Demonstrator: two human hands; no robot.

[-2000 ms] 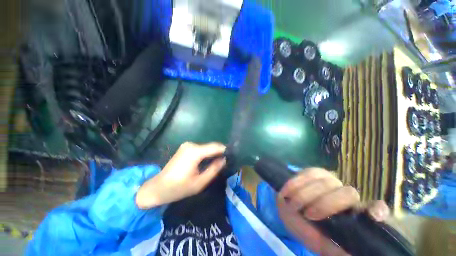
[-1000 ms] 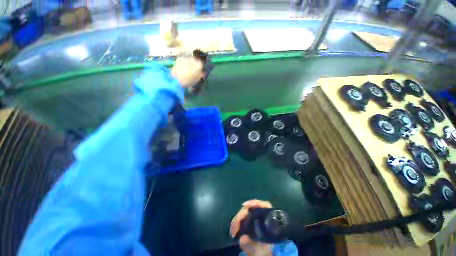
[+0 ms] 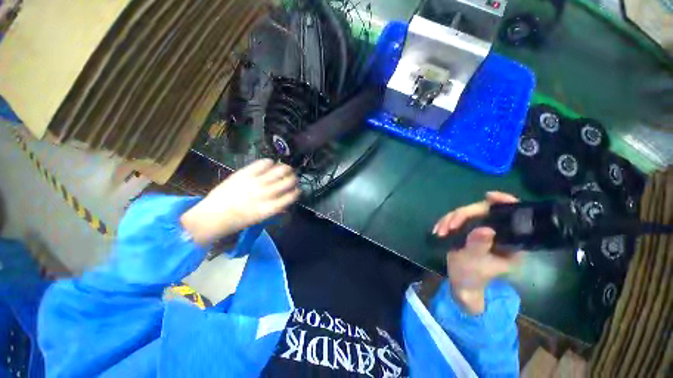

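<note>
My left hand (image 3: 247, 199) is slightly blurred at the front edge of the bench, beside the ribbed black stack (image 3: 291, 111) and a long black headband (image 3: 336, 124). Its fingers are bent and close together; whether they touch or hold anything is hidden. My right hand (image 3: 472, 255) holds the black electric screwdriver (image 3: 527, 225) above the bench's right part, tip pointing left, cord running right. Thin wires and curved black bands lie around the stack.
The pale screw feeder (image 3: 468, 44) stands in the blue tray (image 3: 509, 122) at the back. Black ear-cup discs (image 3: 567, 165) cluster at right, beside stacked cardboard (image 3: 642, 295). More cardboard (image 3: 140, 81) stands at left. A black disc part (image 3: 521, 29) lies beyond the tray.
My left hand, out over the conveyor with a dark part a second ago, is back beside the headbands without that part visible. The view has turned; my right hand still holds the screwdriver.
</note>
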